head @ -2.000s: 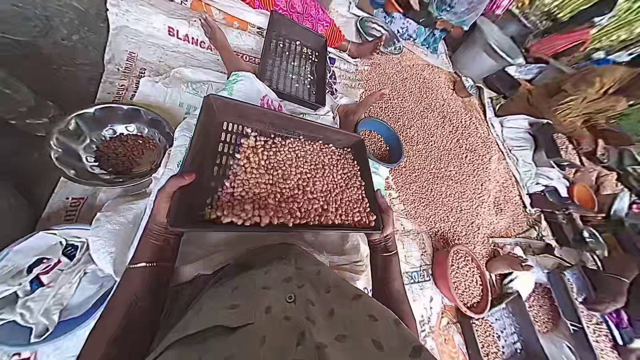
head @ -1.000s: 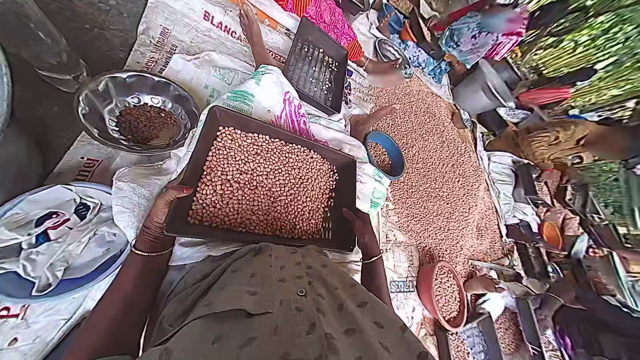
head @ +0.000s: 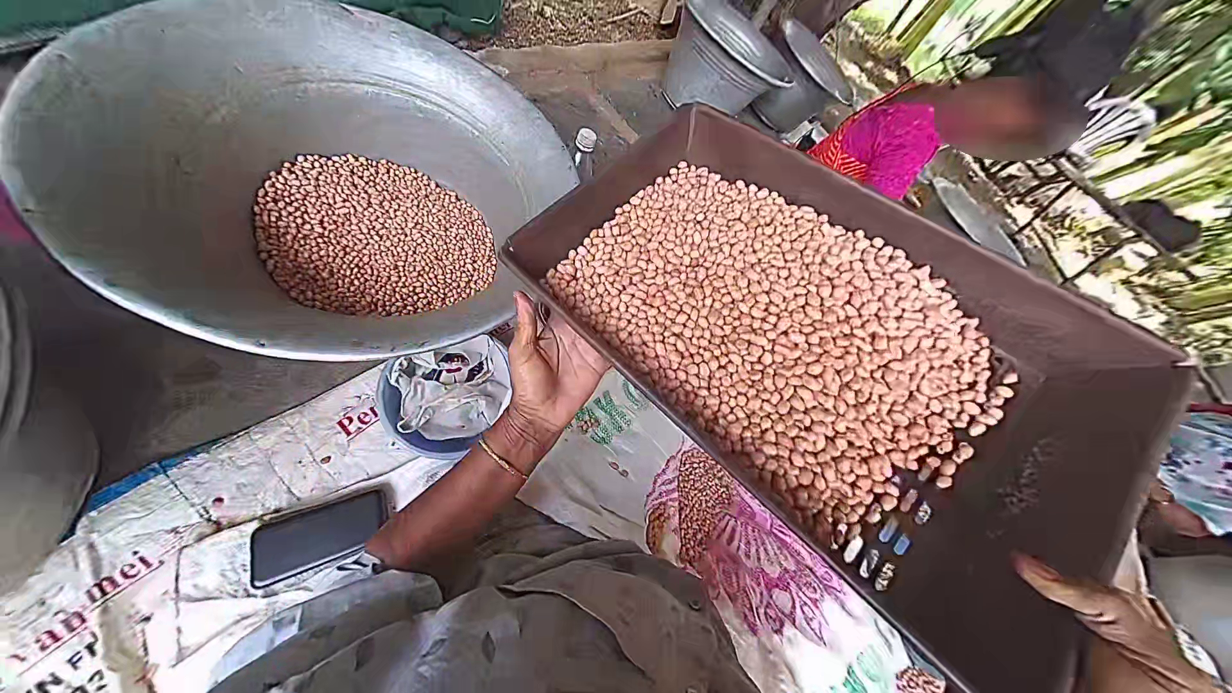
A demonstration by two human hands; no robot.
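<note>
A brown rectangular sieve tray [head: 1039,568] with slots in its floor is held tilted between my two hands. Shelled peanuts [head: 770,327] are heaped over much of it, and a few slots show near its lower right. My left hand [head: 553,371] grips the tray's near left side. At the right end, my right hand [head: 1107,616] holds the tray with the thumb over the rim. Beside the tray's left corner is a wide metal basin [head: 144,260] with a pile of peanuts [head: 375,236] in it.
A smartphone [head: 320,539] lies on printed woven sacks [head: 260,452], near a blue tub [head: 399,423] holding white plastic. Metal buckets [head: 727,63] and a clear bottle [head: 584,149] stand beyond the tray. Another person [head: 895,140] in pink and red is at the upper right.
The view has turned far to the left, bringing the wide metal basin into sight. My hands have moved the loaded tray beside it, and the peanuts in the tray have shifted.
</note>
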